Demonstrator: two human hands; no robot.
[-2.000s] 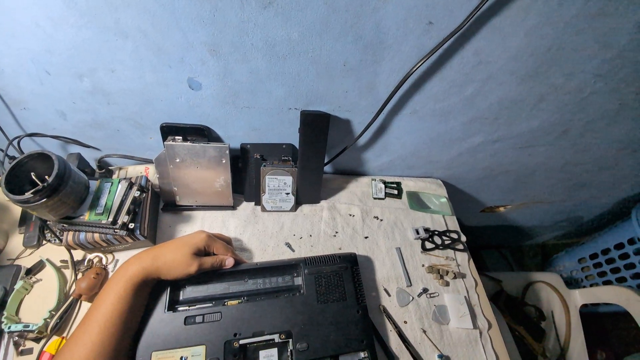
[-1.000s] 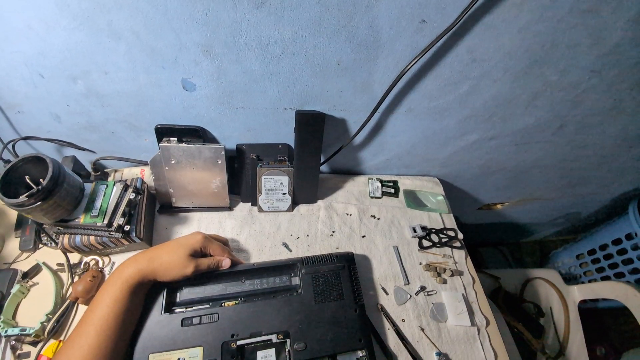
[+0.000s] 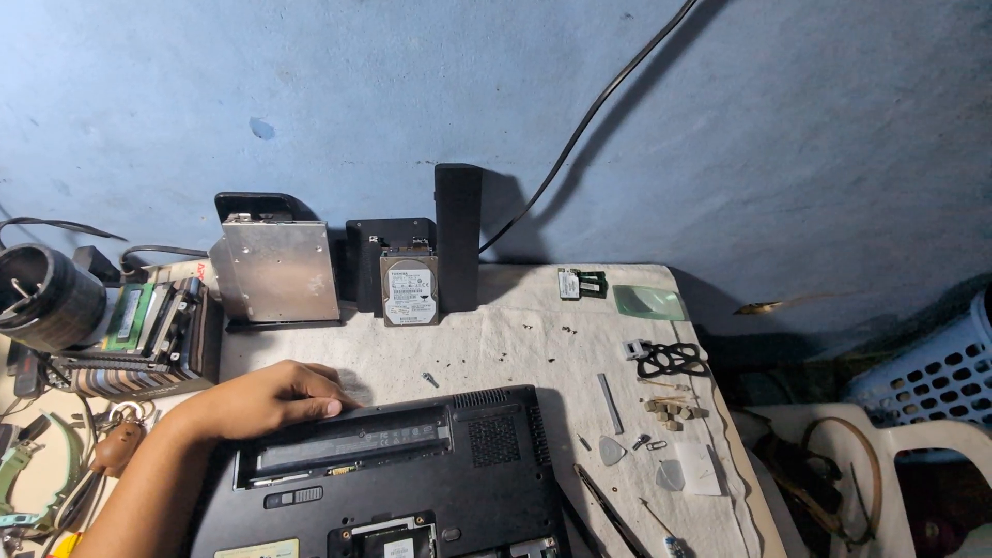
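Observation:
My left hand [image 3: 283, 399] rests on the far edge of an upturned black laptop base [image 3: 387, 484], its thumb on the rim of the long battery bay and its other fingers curled over the edge. Several bays in the laptop's underside are uncovered. Behind it, an optical drive [image 3: 283, 271], a hard disk drive [image 3: 409, 288] and a long black laptop battery [image 3: 457, 236] stand against the wall. Small screws [image 3: 430, 380] lie on the cloth beyond the laptop. My right hand is out of view.
Right of the laptop lie tweezers [image 3: 608, 508], a metal strip [image 3: 610, 403], a grey pick [image 3: 611, 450] and small boards [image 3: 581, 284]. A striped box [image 3: 139, 384] carries a green memory module [image 3: 125, 318] and a dark cup [image 3: 46, 298] at left. A white chair [image 3: 860, 422] adjoins the table.

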